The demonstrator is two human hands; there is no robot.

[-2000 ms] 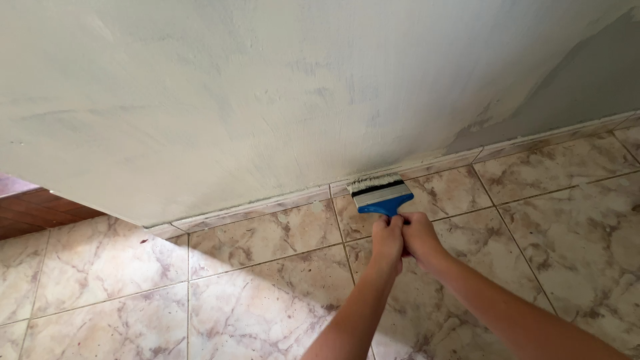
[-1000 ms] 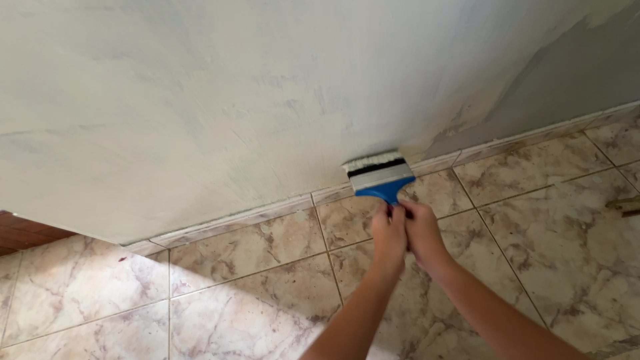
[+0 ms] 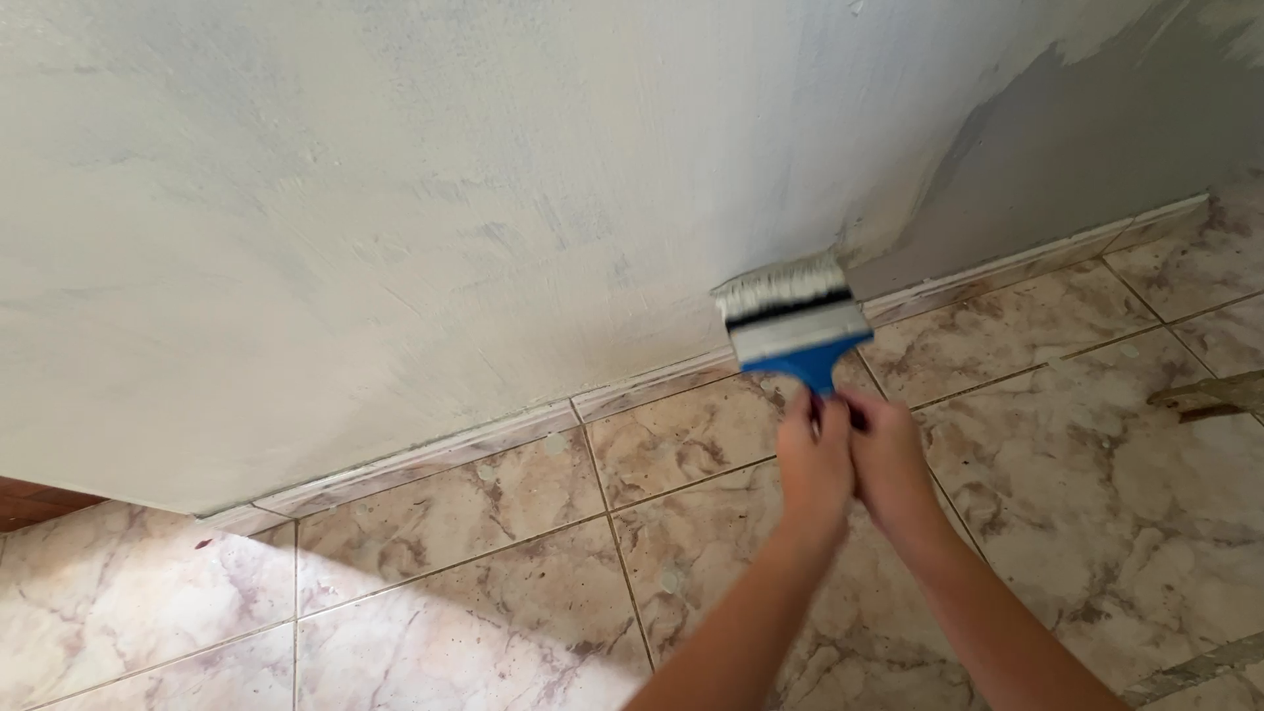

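Note:
A wide paintbrush with a blue handle [image 3: 812, 363] is held by both hands just right of the middle. My left hand [image 3: 818, 459] and my right hand [image 3: 887, 454] are closed side by side around its handle. The brush's bristles, coated in pale paint, lie against the lower part of the wall [image 3: 474, 217], above the skirting. Left of the brush the wall is covered in streaky off-white paint; to the right a darker grey patch [image 3: 1047, 188] shows.
A marble-patterned tile skirting [image 3: 434, 449] runs along the wall's foot. Beige marbled floor tiles [image 3: 494, 592] bear small pale spots. At the right edge lies a worn strip [image 3: 1210, 395], perhaps wood, with another strip [image 3: 1200, 667] at the lower right. Reddish-brown wood [image 3: 44, 502] shows at the far left.
Both hands have raised the brush from the skirting onto the wall above it and shifted it rightward along the wall. The view has shifted somewhat.

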